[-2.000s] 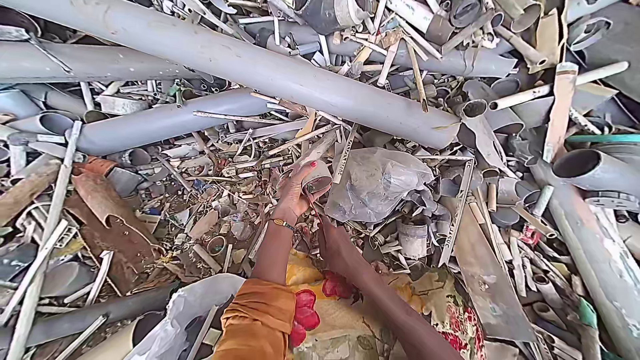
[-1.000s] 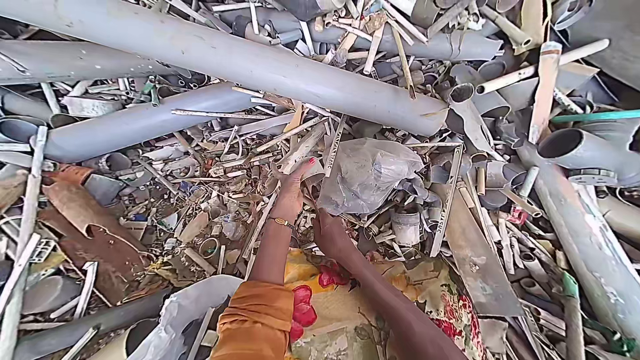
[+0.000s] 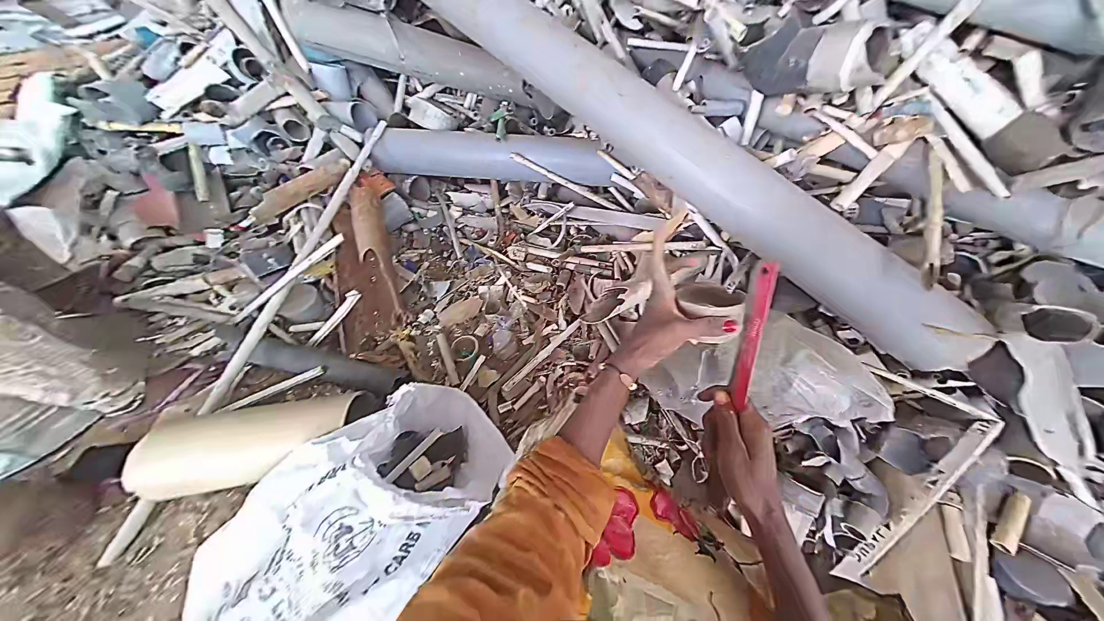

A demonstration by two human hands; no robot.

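Note:
My left hand [image 3: 662,323] holds a short grey plastic pipe piece [image 3: 711,302], its thumb across the wall and some fingers spread upward. Just right of it, my right hand [image 3: 737,431] grips the lower end of a narrow, flat red tool [image 3: 755,332], which stands nearly upright, with a hole near its top and writing along it. The tool and the pipe piece are close together; whether they touch I cannot tell. Behind both hands lies a clear plastic bag [image 3: 806,371]. Part of the pipe piece is hidden by my left thumb.
A white sack [image 3: 302,535] holding dark and pale scraps is open at lower left, beside a cream pipe [image 3: 241,444]. A long grey pipe [image 3: 690,155] slants across the heap. Plastic scraps, pipe offcuts and a bent pale strip [image 3: 936,487] surround my hands.
The view has swung left, bringing more of the white sack into sight. The red tool is now raised upright in my right hand. My left fingers are more spread around the pipe piece.

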